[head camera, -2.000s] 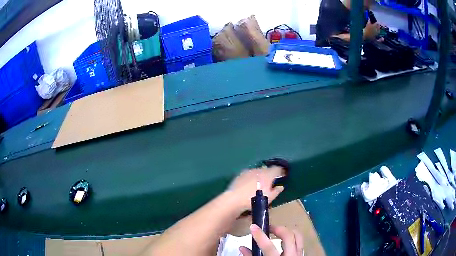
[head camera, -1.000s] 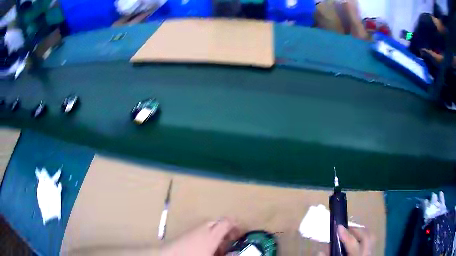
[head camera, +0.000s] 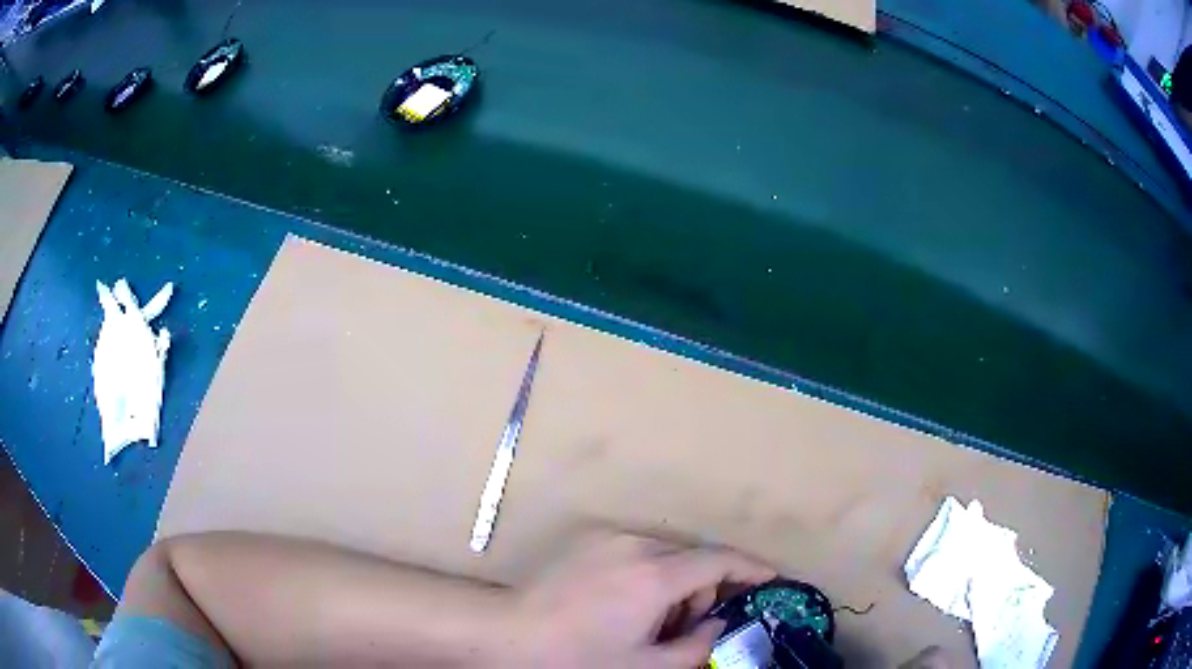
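My left hand (head camera: 628, 604) is closed around the left side of a half-assembled electronic unit (head camera: 791, 604) at the bottom edge. The unit is a black open shell with a green circuit board and a silver-white battery (head camera: 743, 647) inside; a thin lead wire sticks out to the right. A dark shape, perhaps the syringe barrel, covers its lower right part. My right hand (head camera: 931, 657) shows only as a blurred bit at the bottom edge; its grip is hidden. Tweezers (head camera: 506, 451) lie on the cardboard mat (head camera: 353, 392).
White cloth or paper (head camera: 983, 575) lies at the mat's right. A white glove (head camera: 130, 373) lies on the bench at left. The dark green belt (head camera: 732, 222) runs beyond, carrying several units, the nearest (head camera: 431, 92) at upper left. A dark box with a red light (head camera: 1158, 640) stands at lower right.
The view has tilted down and turned left. My left hand has come from the belt to the mat with a unit. The right hand and syringe have dropped almost out of view.
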